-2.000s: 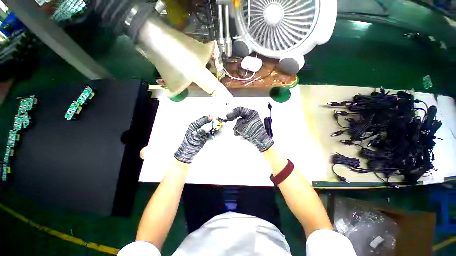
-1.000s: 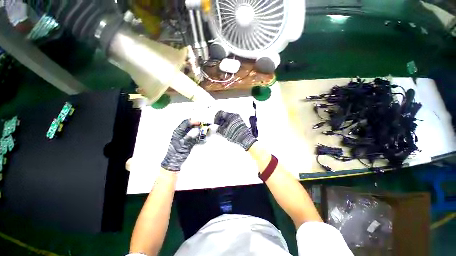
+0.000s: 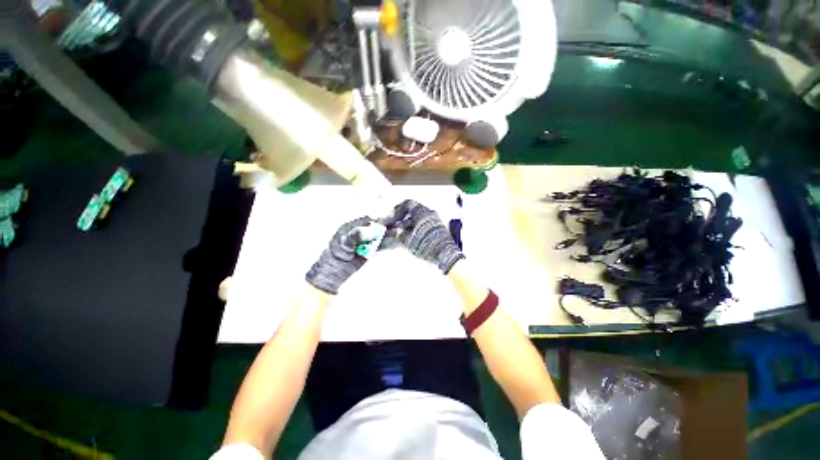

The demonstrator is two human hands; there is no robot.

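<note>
My left hand (image 3: 341, 257), in a grey-black knit glove, holds a small green and white circuit board (image 3: 370, 240) over the white sheet (image 3: 378, 305). My right hand (image 3: 424, 235), in the same kind of glove, is close beside the board with its fingertips pinched together. A dark cable (image 3: 456, 225) lies on the sheet just right of my right hand. Whether my right fingers hold the cable's end is too small to tell. The narrow tip of the cream fume hood (image 3: 292, 135) ends just above my hands.
A white fan (image 3: 454, 49) and a scorched brown block (image 3: 450, 148) stand behind. A pile of black cables (image 3: 652, 243) lies at right. Green boards (image 3: 105, 199) lie on the black surface (image 3: 99, 305) at left. An open carton with plastic bags (image 3: 620, 409) is below right.
The board in my left hand has turned, so that its green face shows instead of the yellow part. Both hands stay close together below the hood tip. The camera view has shifted.
</note>
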